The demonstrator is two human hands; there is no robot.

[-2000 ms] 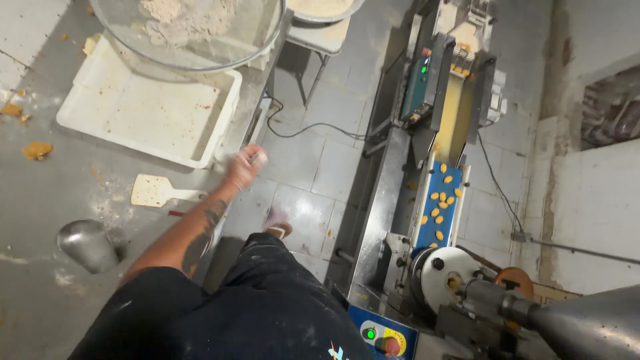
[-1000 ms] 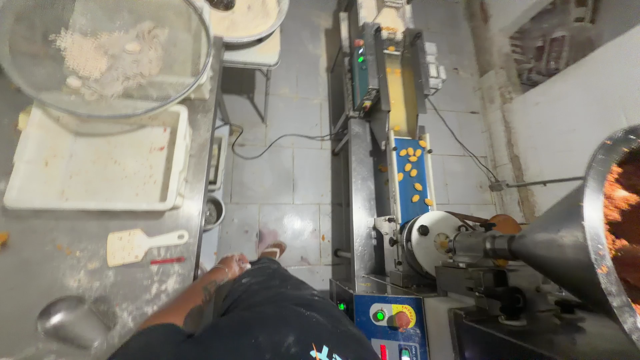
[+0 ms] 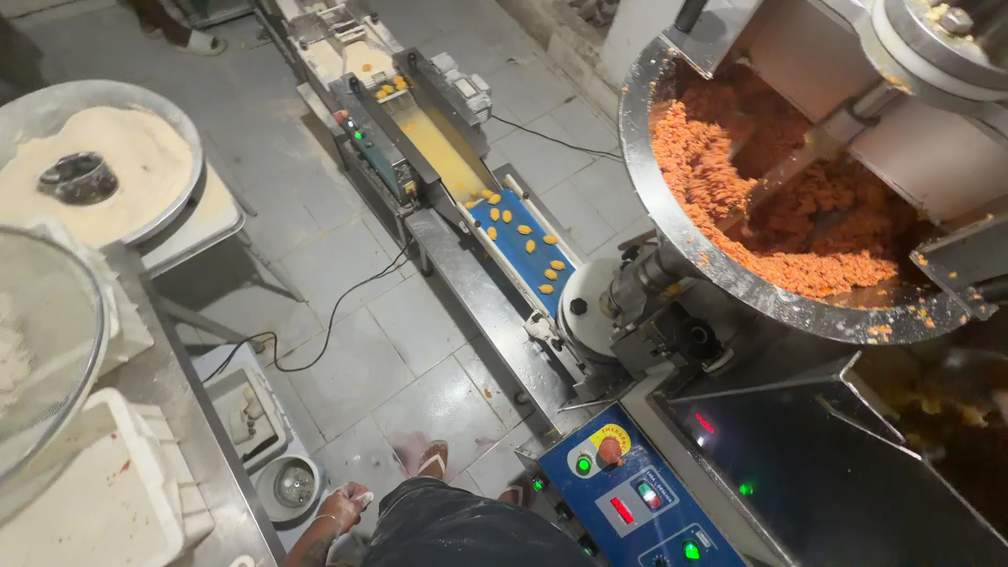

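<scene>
My left hand, with flour on its fingertips, hangs low beside my dark clothes, its fingers curled; whether it holds anything is unclear. It is nearest to a round metal pot on a low shelf beside the steel table. My right hand is out of view. On the blue conveyor belt lie several small oval dough pieces, leading to a yellow coating section. A large metal hopper holds orange filling. Green lights glow on the blue control panel.
A large bowl of flour with a metal cup in it stands on a small table. A round sieve and white plastic tray are at the left. A black cable crosses the tiled floor. Another person's foot shows behind.
The view has swung right, bringing the full hopper opening and its filling into sight. My left hand, earlier by the table edge, is now low beside my body.
</scene>
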